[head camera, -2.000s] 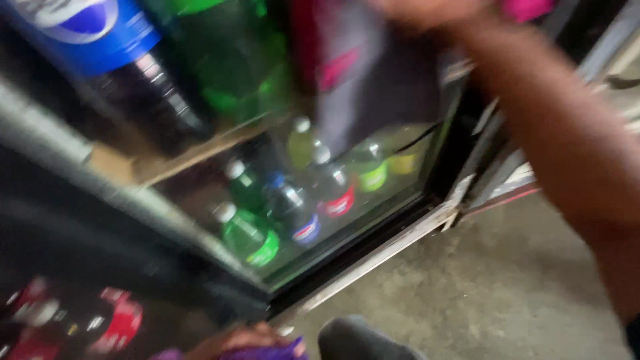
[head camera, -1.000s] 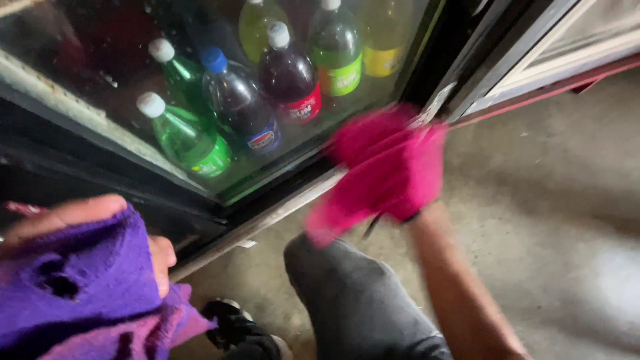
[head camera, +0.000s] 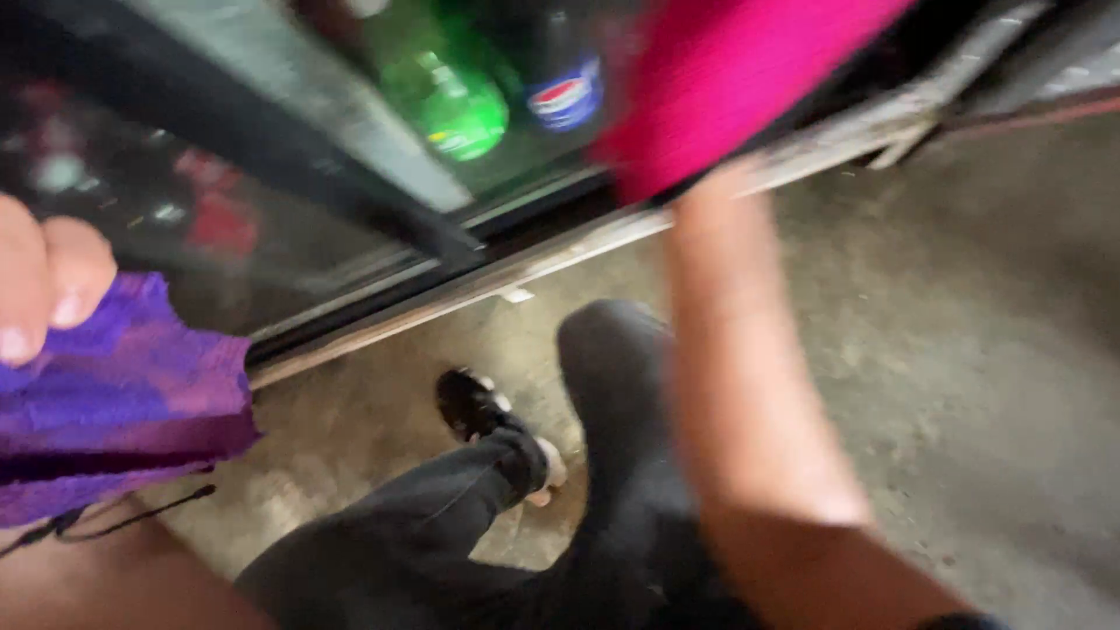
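My left hand (head camera: 52, 280) grips a purple and pink cloth (head camera: 131, 394) at the left edge. The fingers are curled over the cloth's top. A bright pink cloth (head camera: 726, 96), blurred, covers my right hand at the upper right, in front of the glass door; only the wrist and forearm show below it, so the fingers are hidden. Behind the glass stand a green soda bottle (head camera: 464, 114) and a dark Pepsi bottle (head camera: 564, 96), just left of the pink cloth. Blurred bottles with red labels (head camera: 219, 206) show through the left glass pane.
A black door frame (head camera: 350, 157) runs diagonally between the two panes. The cooler's worn lower edge (head camera: 560, 262) crosses the view above the concrete floor (head camera: 962, 367). My knee (head camera: 612, 350) is close to that edge, and a black shoe (head camera: 468, 402) rests on the floor.
The pink cloth and my right hand have moved up over the glass from the door's lower edge. My left hand still holds the purple cloth. The view has shifted.
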